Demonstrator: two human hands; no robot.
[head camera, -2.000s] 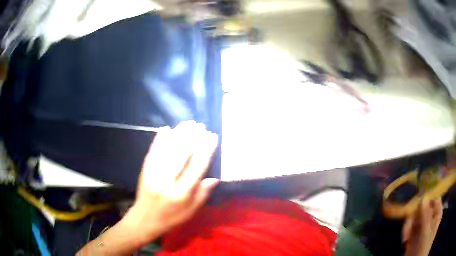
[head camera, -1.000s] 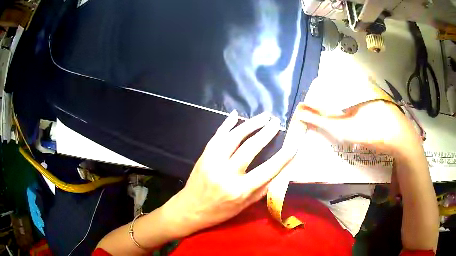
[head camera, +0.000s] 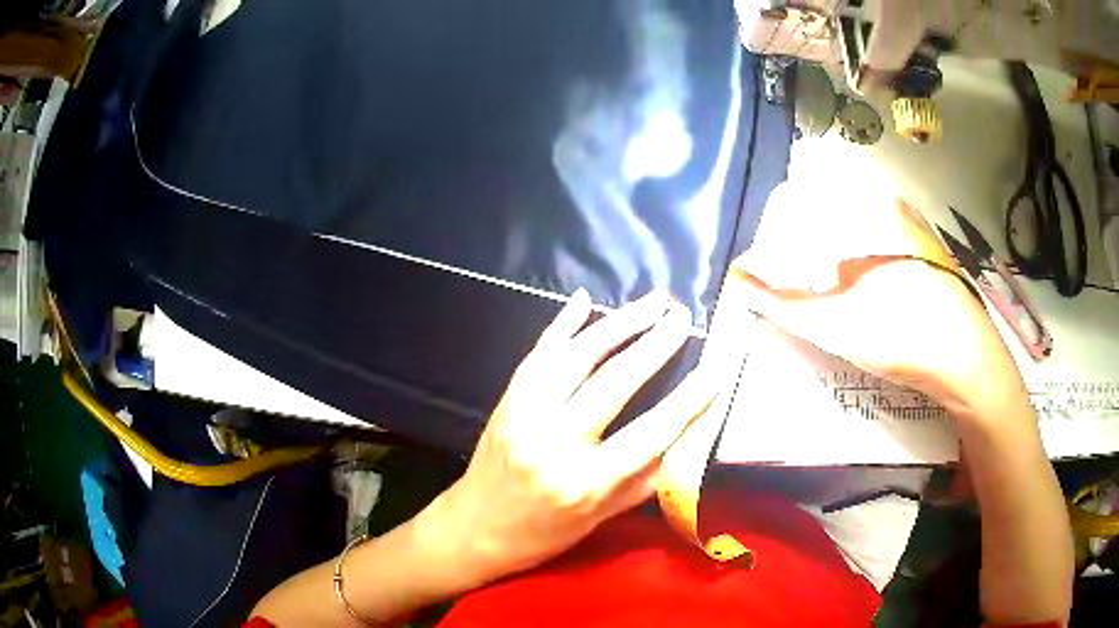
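Note:
A dark navy garment panel (head camera: 405, 135) lies over the left and middle of the machine table, with a thin white overlocked edge running across it. A narrow navy strip (head camera: 763, 160) runs along its right side. My left hand (head camera: 589, 417) lies on the panel near its lower right corner, fingers spread. My right hand (head camera: 859, 307) is at the corner, its fingertips washed out by glare. A yellow-orange tape (head camera: 682, 491) hangs from between my hands over the table's front edge; it looks pinched in my right fingers.
The sewing machine head (head camera: 969, 31) is at the top right, with a ribbed cream knob (head camera: 917, 118). Black shears (head camera: 1043, 209) and pink-handled snips (head camera: 1012, 301) lie right of my right hand. A printed scale (head camera: 884, 402) runs along the front table edge. A yellow tube (head camera: 196, 470) hangs below left.
Since the first frame, my right hand has come from the lower right to the panel corner, with the yellow tape. My left hand has moved right with the panel. Little differs over the last second.

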